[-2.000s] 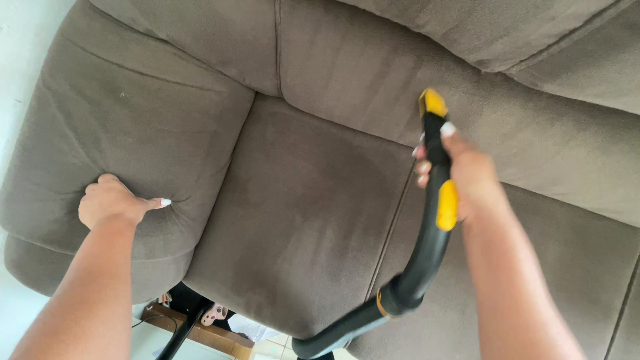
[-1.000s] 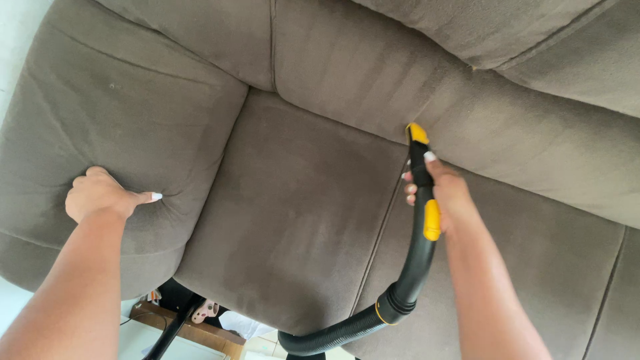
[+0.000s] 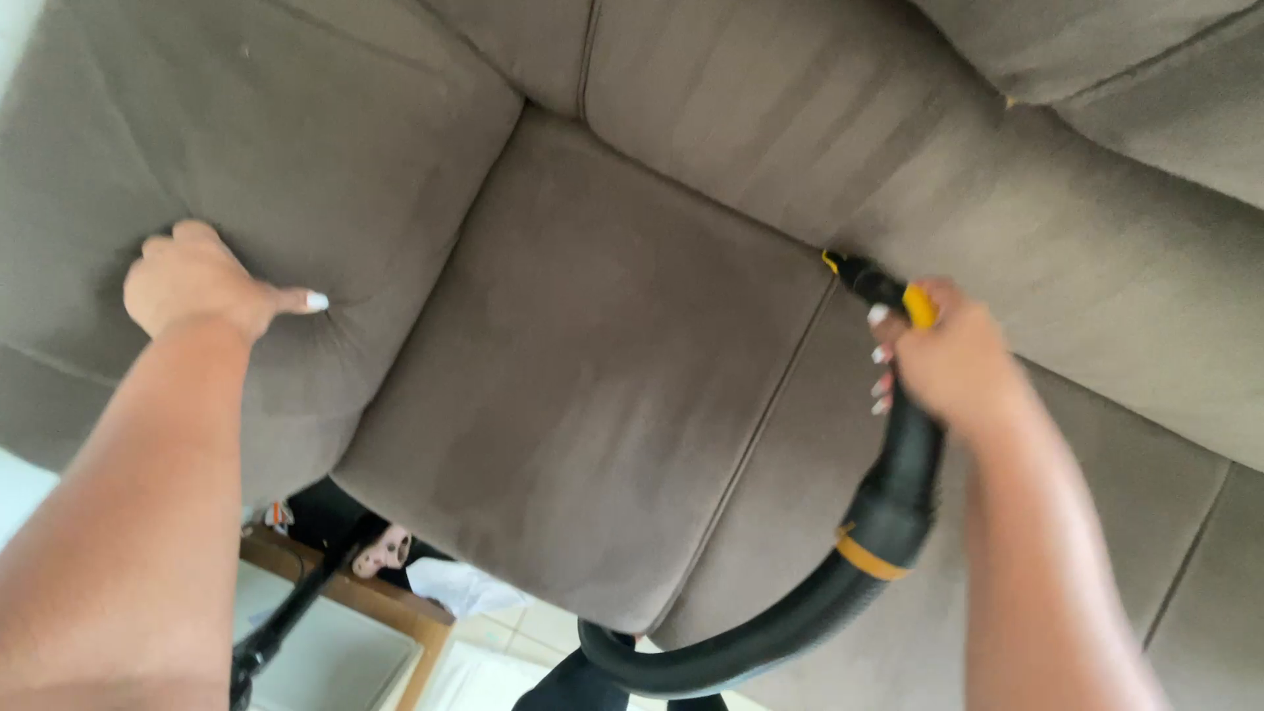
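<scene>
My right hand (image 3: 943,355) grips the handle of a black and yellow vacuum cleaner hose (image 3: 894,494). The tip of its small nozzle (image 3: 849,269) is at the crease where the seat meets the backrest, by the top of the seam between two seat sections. From my hand the hose curves down and left over the front of the grey-brown fabric sofa (image 3: 612,355). My left hand (image 3: 197,281) presses on the padded armrest (image 3: 326,178), thumb stretched out and the other fingers curled. Dimples and creases show in the fabric around it.
Below the sofa's front edge are a wooden frame (image 3: 346,583), a black tube (image 3: 306,592), a white cloth (image 3: 464,588) and a pale tiled floor (image 3: 543,624). Dark-clothed legs (image 3: 578,681) show at the bottom. The sofa's backrest (image 3: 889,128) runs across the upper right.
The nozzle has come down from the backrest to the seat crease, and its tip now points left. My right hand has turned with it. My left hand stays on the armrest.
</scene>
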